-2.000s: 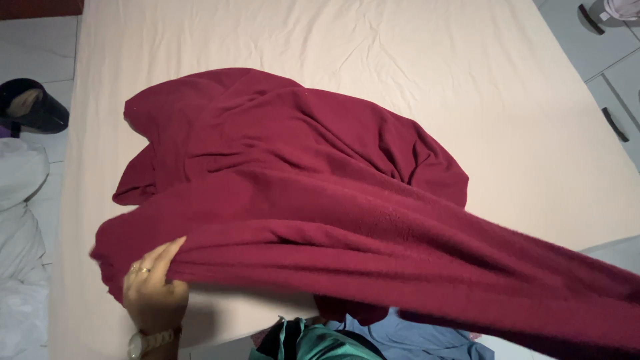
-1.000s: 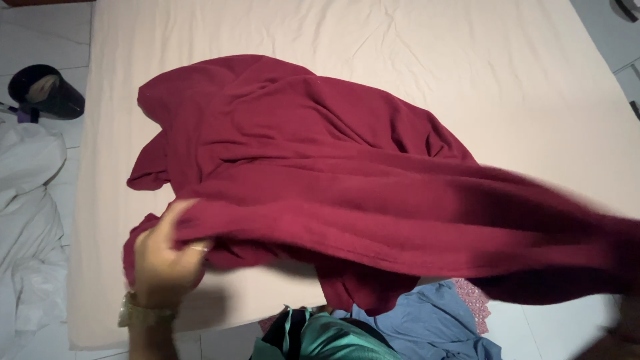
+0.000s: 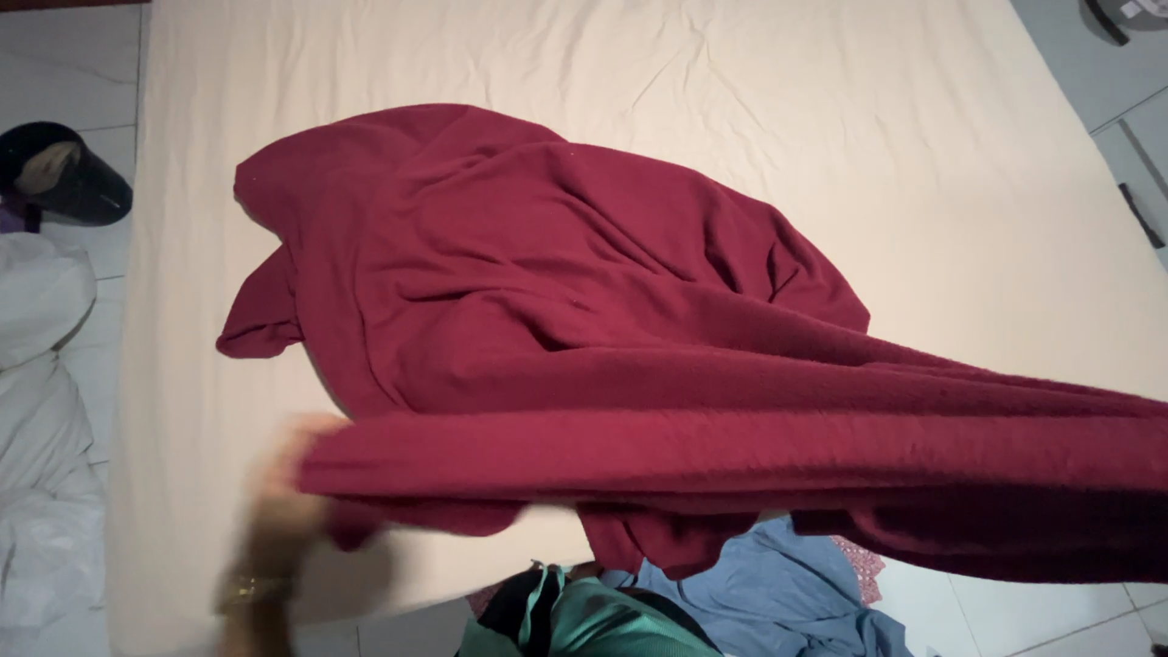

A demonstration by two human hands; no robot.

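A large dark red cloth [image 3: 566, 274], soft and creased, lies partly on a bed with a cream fitted sheet [image 3: 912, 182]. At the lower left my left hand [image 3: 297, 474], blurred, grips the near edge of the cloth, and a wristwatch or band sits on its wrist. From there the cloth stretches in long folds past the right edge of the view. My right hand is outside the frame. Part of the cloth hangs down over the bed's near edge.
Below the bed's near edge are blue fabric [image 3: 776, 584] and green clothing [image 3: 602, 620]. On the tiled floor to the left stand a black bin [image 3: 96, 192] and a heap of white fabric [image 3: 41, 411]. Pale furniture with dark handles [image 3: 1141, 214] is at the right.
My left hand still holds the cloth's edge. The near part of the cloth is drawn into a straighter band toward the right. My right hand, dimly visible at the right edge one second ago, is out of view.
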